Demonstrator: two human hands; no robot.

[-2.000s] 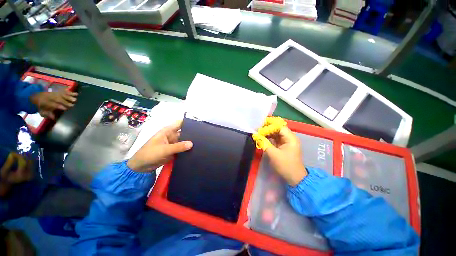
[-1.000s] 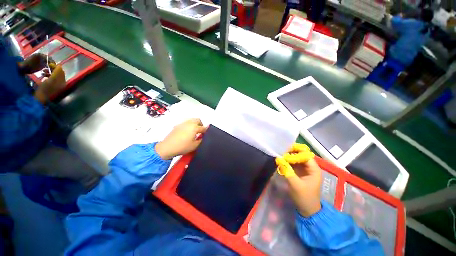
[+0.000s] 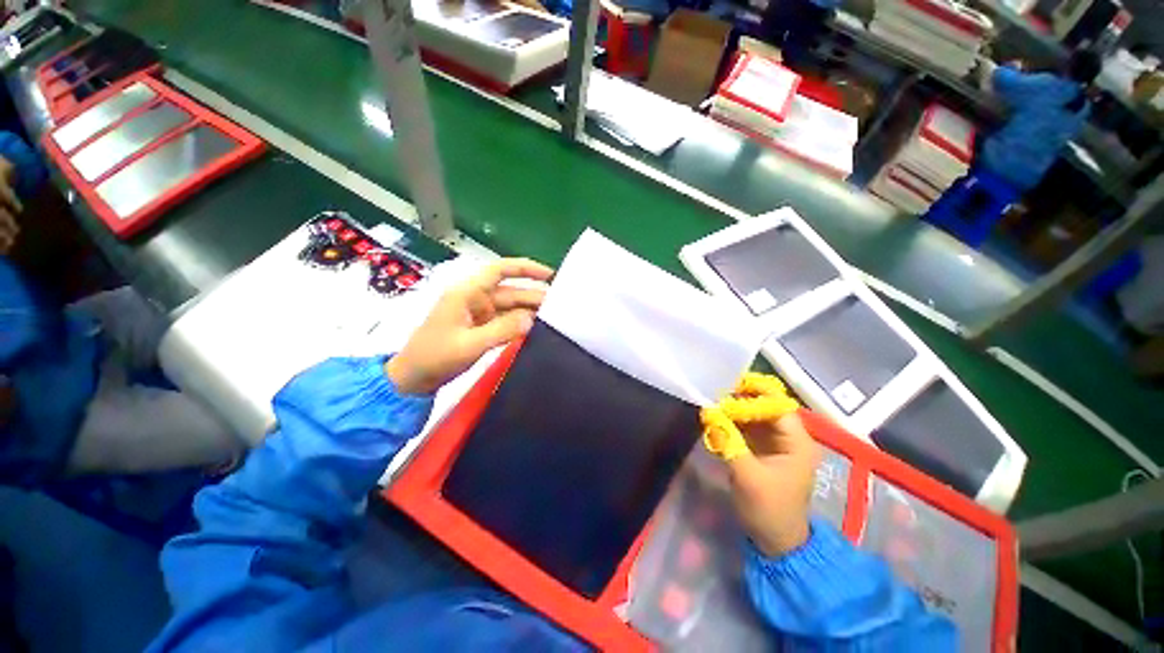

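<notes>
A dark tablet (image 3: 574, 453) lies at the left slot of the red tray (image 3: 457, 541), its far end at the mouth of a milky white sleeve (image 3: 649, 319). My left hand (image 3: 475, 325) pinches the sleeve's left edge near the tablet's far left corner. My right hand (image 3: 753, 434), with yellow finger cots, pinches the sleeve's right corner at the tablet's far right corner. A bagged tablet (image 3: 696, 580) lies in the middle slot, partly under my right hand and sleeve, and another bagged tablet (image 3: 925, 561) lies in the right slot.
A white tray (image 3: 858, 351) with three tablets stands beyond, on the green belt (image 3: 549, 166). Loose printed films (image 3: 364, 255) lie on the white surface (image 3: 275, 338) at left. Another red tray (image 3: 147, 151) and a person's sleeve (image 3: 32, 357) are at far left. A grey post (image 3: 409, 121) stands ahead.
The sleeve's mouth has come slightly over the tablet's far edge. My left hand has moved a little forward onto the sleeve's edge. The neighbouring person's hands have left the far-left red tray.
</notes>
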